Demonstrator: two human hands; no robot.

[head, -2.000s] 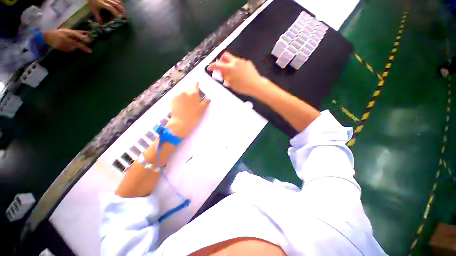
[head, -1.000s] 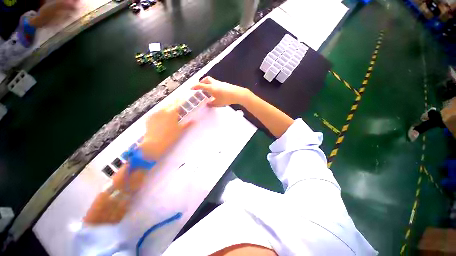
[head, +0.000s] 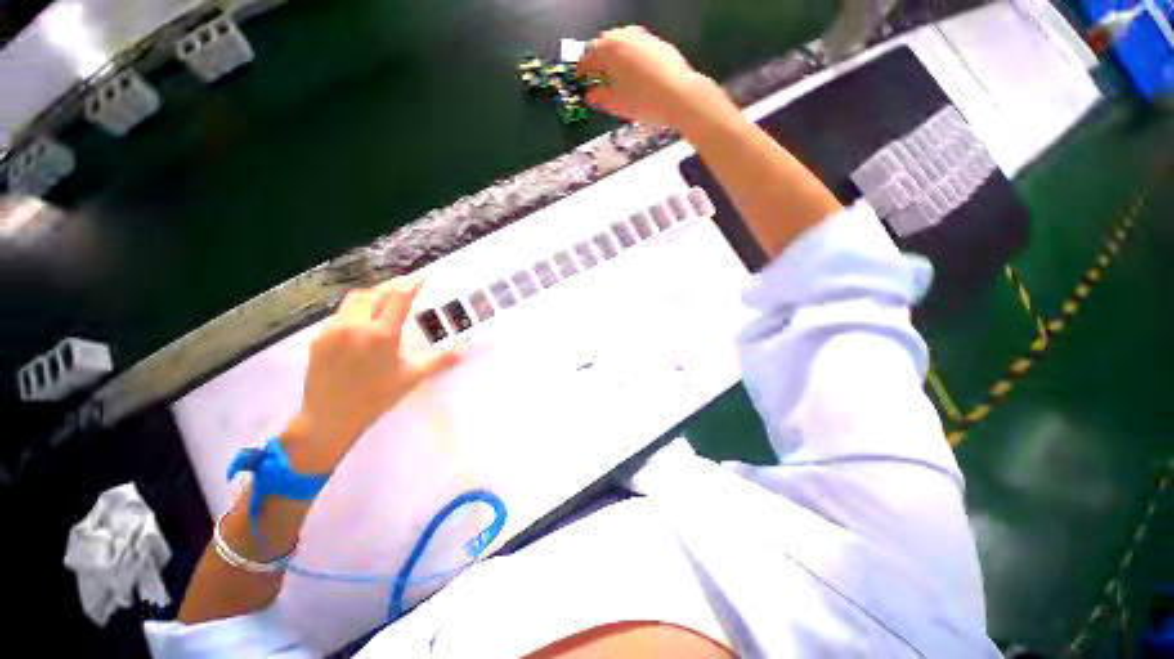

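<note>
A long row of small white housings stands on the white board. The two at its left end are dark inside; the others are pale. My left hand, with a blue wrist strap, has its thumb and fingers around the row's left end. My right hand reaches over the green conveyor belt to a cluster of green circuit boards. Its fingertips touch or overlap the cluster's right side; whether they grip a board cannot be told.
A block of white housings is on the black mat at right. Housing groups stand along the belt's far edge, another near its near edge at left. A crumpled white cloth lies at far left. A blue coiled cord crosses the board.
My right hand has left the row and moved out over the belt to the circuit boards. My left hand has moved to the row's left end. The view has shifted, and the housings now form one continuous row.
</note>
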